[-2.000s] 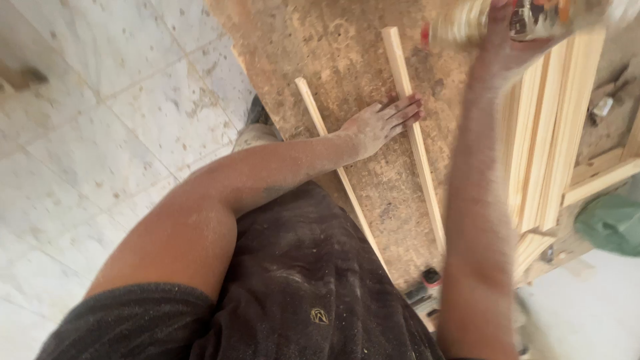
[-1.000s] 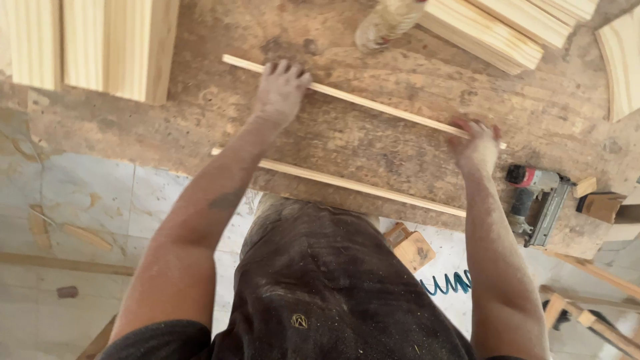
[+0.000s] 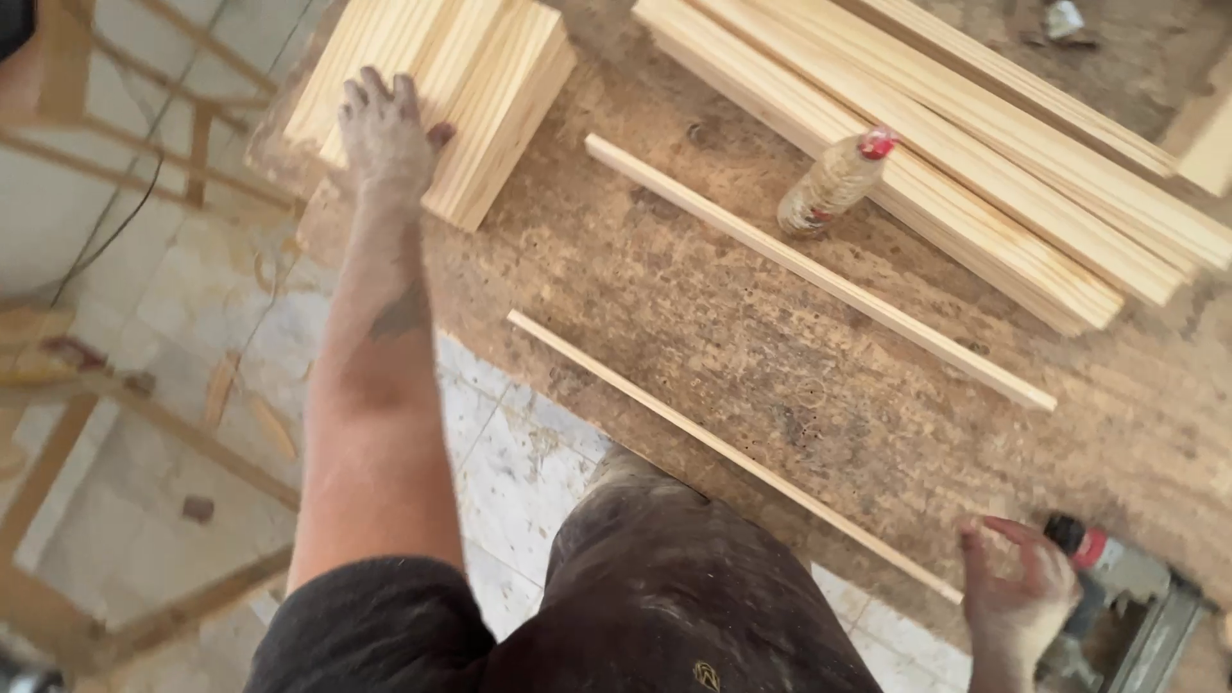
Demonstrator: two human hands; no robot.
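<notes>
My left hand (image 3: pixel 388 130) lies with spread fingers on a stack of pale wooden boards (image 3: pixel 510 106) at the upper left. At the lower right, my right hand (image 3: pixel 1018 587) is empty with fingers curved, beside the end of a thin wooden strip (image 3: pixel 731 452) near the workbench's front edge. A second wooden strip (image 3: pixel 818 274) lies farther back, roughly parallel to the first. Behind it a plastic bottle with a red cap (image 3: pixel 835 183) leans against a pile of long boards. A pneumatic nailer (image 3: pixel 1126 577) rests just right of my right hand.
Long planed boards (image 3: pixel 924 125) cover the back right of the worn wooden workbench (image 3: pixel 693 356). Wooden frames (image 3: pixel 173 433) stand on the tiled floor at the left, among offcuts (image 3: pixel 274 426). A small whitish object (image 3: pixel 1064 19) sits at the top right.
Both hands have left the far strip, which they touched a second ago. My left hand has moved onto the board stack, my right hand toward the nailer. The view has swung and turned.
</notes>
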